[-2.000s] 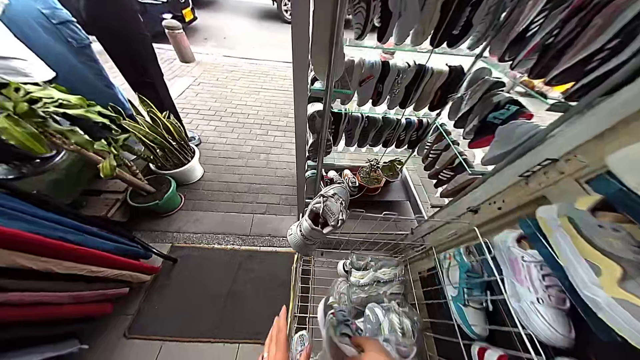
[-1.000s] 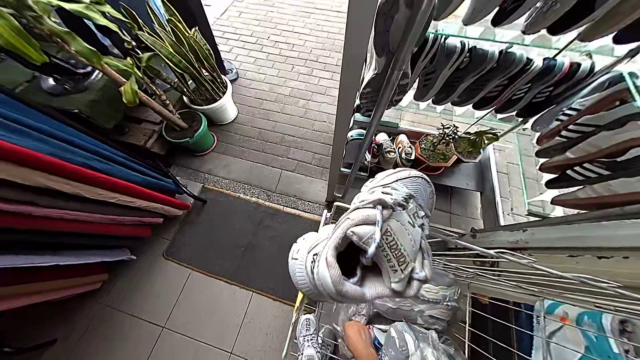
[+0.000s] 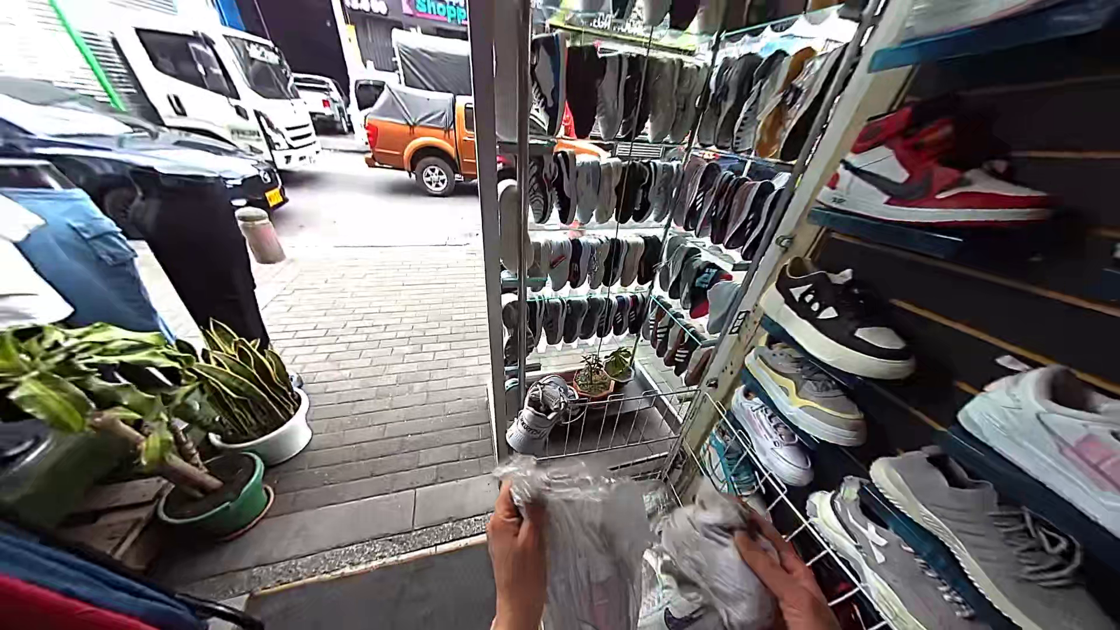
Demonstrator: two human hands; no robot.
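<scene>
My left hand [image 3: 516, 556] is closed on a clear plastic bag [image 3: 591, 542] that seems to hold something pale. To its right, my right hand [image 3: 783, 569] grips a second plastic-wrapped bundle [image 3: 713, 547], whitish, its contents hard to make out. Both bundles are held over a white wire basket [image 3: 840, 564]. Below and between them a sneaker [image 3: 674, 608] shows in part. Just past my hands, a grey-white sneaker [image 3: 538, 416] sits at the far rim of the basket.
Shelves of sneakers [image 3: 831, 394] line the right wall. Beyond a metal post [image 3: 490, 262] stand glass shelves packed with shoes [image 3: 604, 188]. Potted plants [image 3: 214, 494] and folded fabrics [image 3: 87, 586] are at left, a dark mat [image 3: 394, 591] on the floor. Two people [image 3: 188, 254] stand outside near parked vehicles.
My hands have risen, each with a plastic-wrapped bundle. One second ago one hand was low among bagged items in the basket. The view has tilted up toward the street.
</scene>
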